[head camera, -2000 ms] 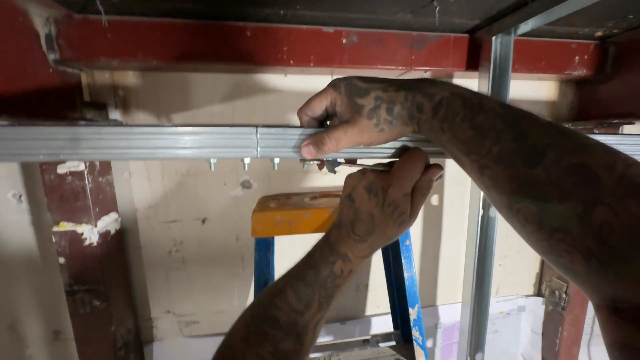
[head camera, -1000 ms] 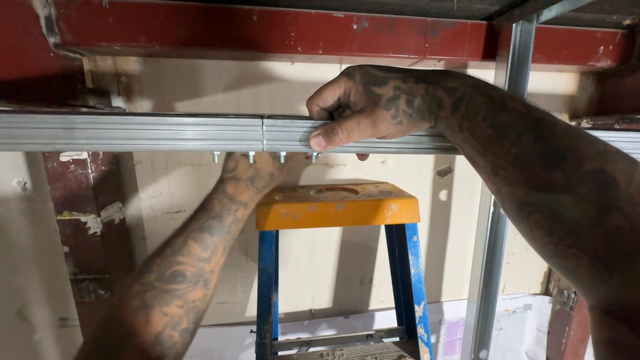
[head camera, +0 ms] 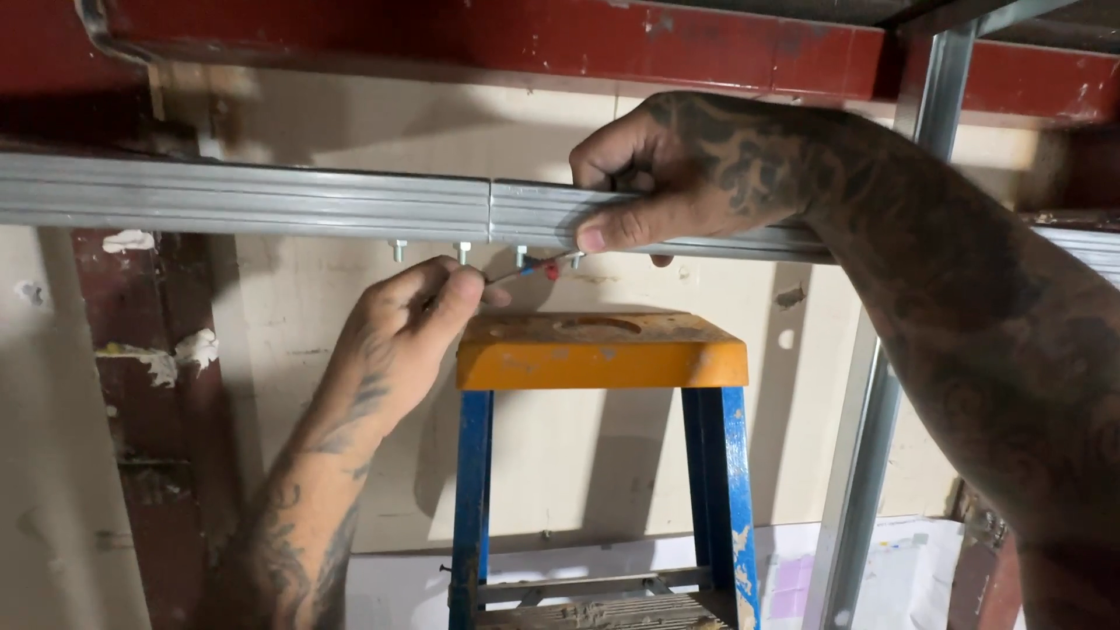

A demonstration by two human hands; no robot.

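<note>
A horizontal galvanized metal channel (head camera: pixel 262 201) crosses the view, with a joint line near its middle and several bolts with nuts (head camera: pixel 464 254) hanging from its underside. My right hand (head camera: pixel 674 175) grips the channel right of the joint, thumb on its face and fingers behind. Between finger and thumb of my left hand (head camera: pixel 429 306), just below the channel, is the end of a thin wire or cord (head camera: pixel 503 278) with a blue and a red part. It slants up toward my right thumb; whether the right hand also holds it, I cannot tell.
Below the channel stands a stepladder with an orange top (head camera: pixel 604 363) and blue legs. A red steel beam (head camera: pixel 525 44) runs overhead. To the right rises a vertical metal stud (head camera: pixel 862 437); at the left is a dark red post (head camera: pixel 149 420). Pale wall panels lie behind.
My left hand was behind and under the channel a second ago; now it is below the bolts with the thin wire or cord in its fingers. My right hand still grips the channel.
</note>
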